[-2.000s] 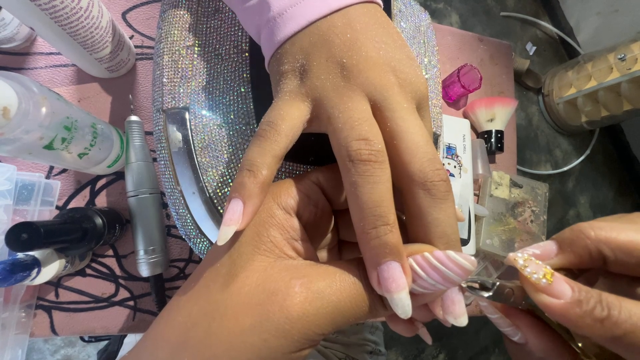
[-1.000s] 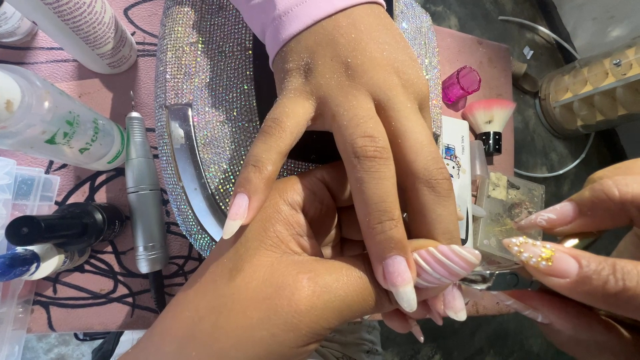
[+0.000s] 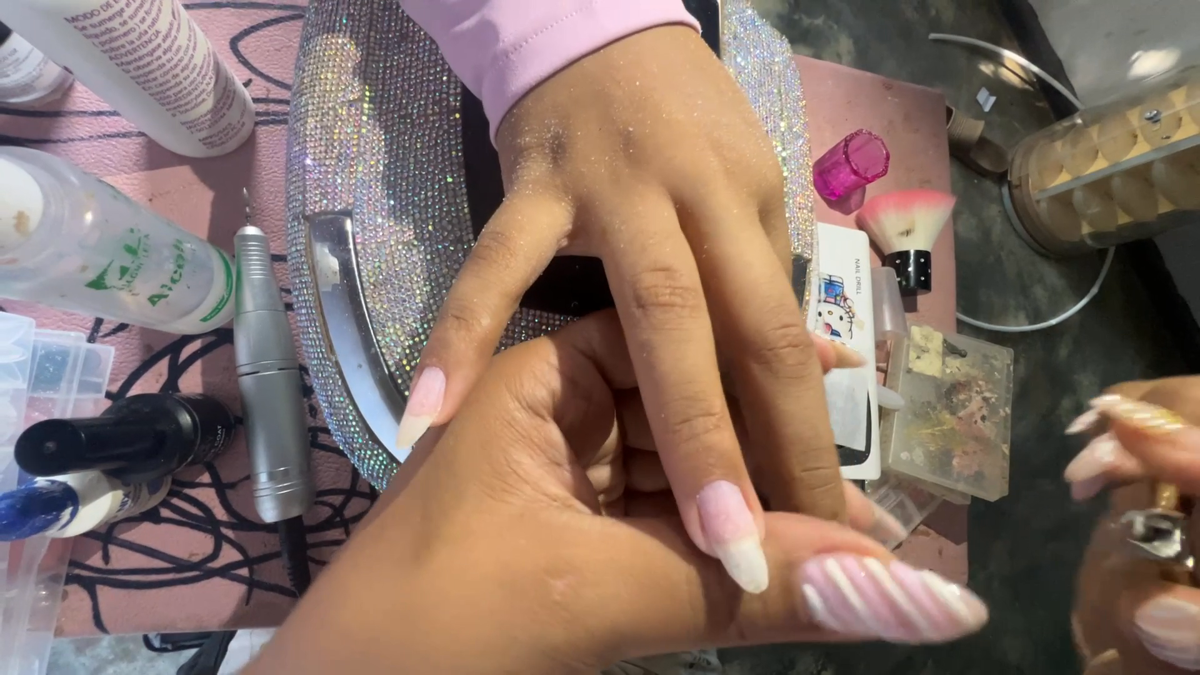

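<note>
My left hand [image 3: 562,525] is closed around the fingers of another person's hand [image 3: 647,169], which lies palm down over a rhinestone-covered nail lamp [image 3: 375,122]. My left thumb, with a pink and white striped nail, rests beside that person's fingertips. The other person's visible nails are pink with pale tips, and fine dust covers the back of the hand. At the right edge my right hand [image 3: 1139,534], partly out of view and blurred, holds a small metal tool [image 3: 1162,534], perhaps a nipper; its full shape is hidden.
At left lie a nail drill handpiece [image 3: 267,375], an alcohol bottle [image 3: 122,244], a white bottle [image 3: 150,66] and a black polish bottle [image 3: 122,436]. At right are a pink cup [image 3: 851,169], a pink-tipped brush [image 3: 907,234], a white nail drill box [image 3: 858,412] and a clear case [image 3: 952,412].
My right hand has drawn away to the right from the other person's fingertips, with the metal tool. My left thumb now lies lower, and my left hand still clasps the fingers.
</note>
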